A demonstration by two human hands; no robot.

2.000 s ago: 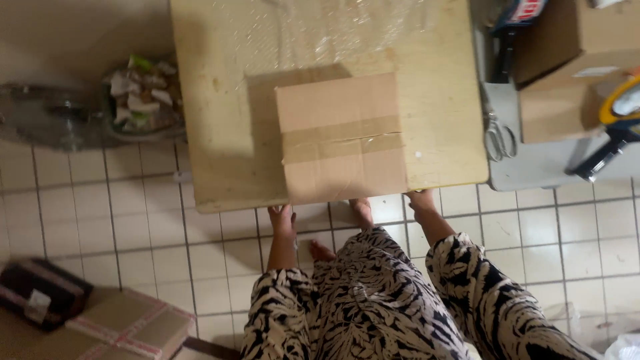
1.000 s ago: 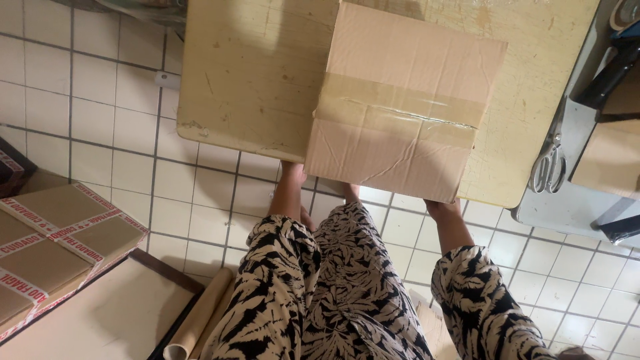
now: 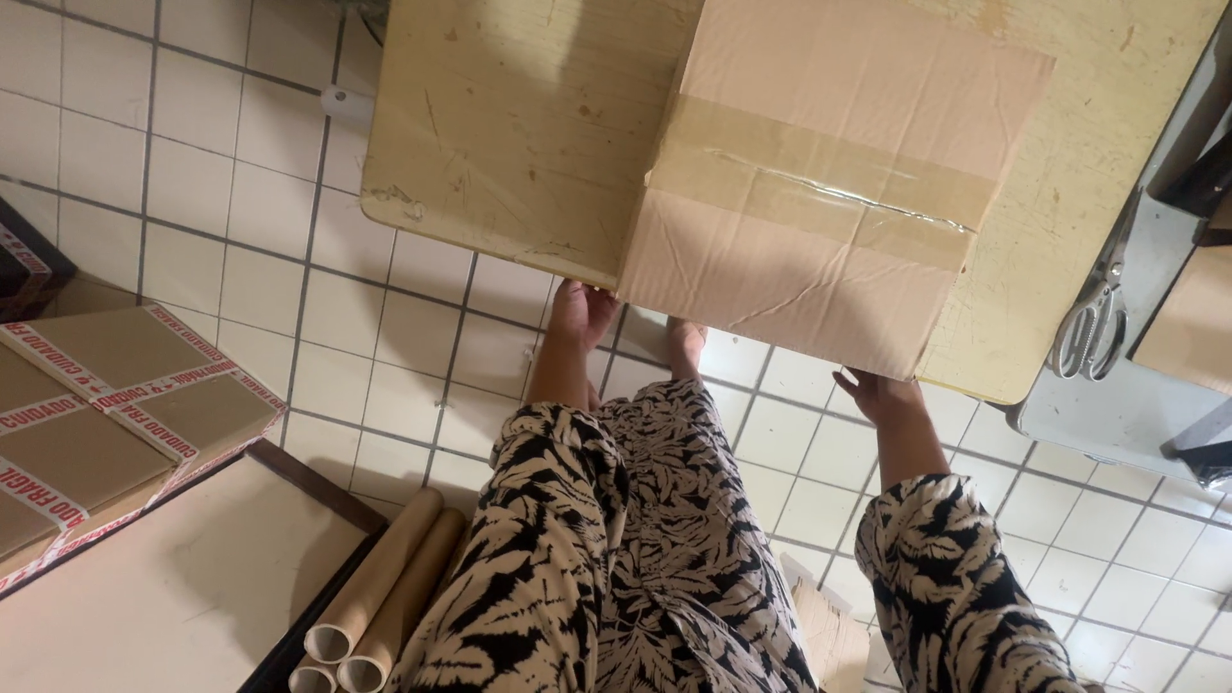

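Observation:
A closed cardboard box (image 3: 808, 289), with clear tape along its creased top seam, sits on a worn yellowish wooden table (image 3: 500, 125) and reaches its near edge. My left hand (image 3: 582, 310) is at the table's near edge, just left of the box's near left corner, with its fingertips partly hidden under the edge. My right hand (image 3: 878, 393) is below the box's near right corner, its fingers partly hidden under the box and table edge, thumb side apart. Whether either hand grips the edge or the box cannot be told.
Grey-handled scissors (image 3: 1092, 332) lie on a grey table (image 3: 1078, 414) at the right. At lower left are a taped carton (image 3: 125, 404), a dark-framed pale board (image 3: 183, 577) and several cardboard tubes (image 3: 380, 577). My foot (image 3: 686, 342) shows on the tiled floor.
The view has shifted and come closer to the table. Both hands remain by the table's near edge, and the box is still closed on the table.

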